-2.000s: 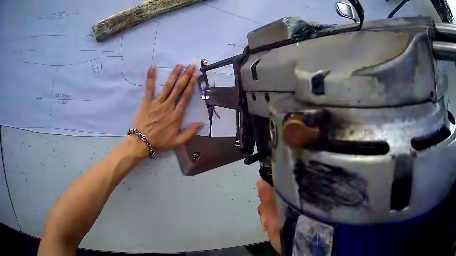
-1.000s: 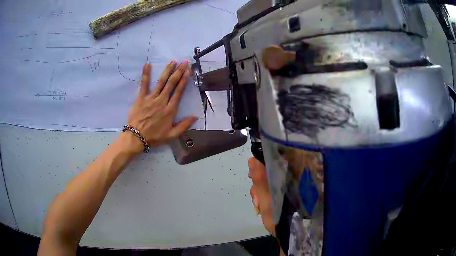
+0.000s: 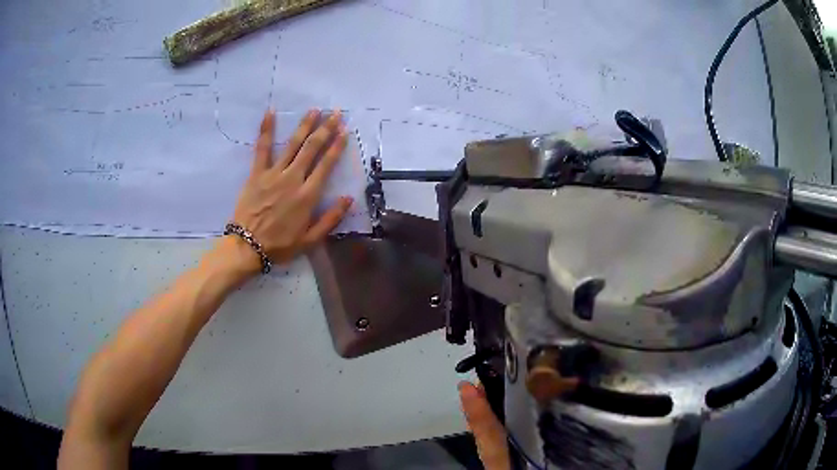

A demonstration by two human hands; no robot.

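The straight knife cutting machine (image 3: 633, 248) fills the right side, its silver motor head towards me. Its blade guard and foot (image 3: 374, 193) stand at the near edge of the paper marker (image 3: 110, 197). The base plate (image 3: 376, 298) shows largely bare on the table. My left hand (image 3: 294, 188) lies flat on the marker, fingers spread, just left of the guard, holding nothing. My right hand (image 3: 486, 427) is at the machine's near left side, at the bottom. Only part of it shows; its grip is mostly hidden behind the motor.
A long yellowish weight (image 3: 248, 27) lies on the marker at the top left. A black power cable (image 3: 709, 83) curves at the upper right. The pale table (image 3: 184, 294) shows below the marker, with its curved near edge at the bottom.
The machine first moved away from me, then back towards me, baring more base plate and the marker beyond the guard. My right hand is lower in view. My left hand has shifted slightly left.
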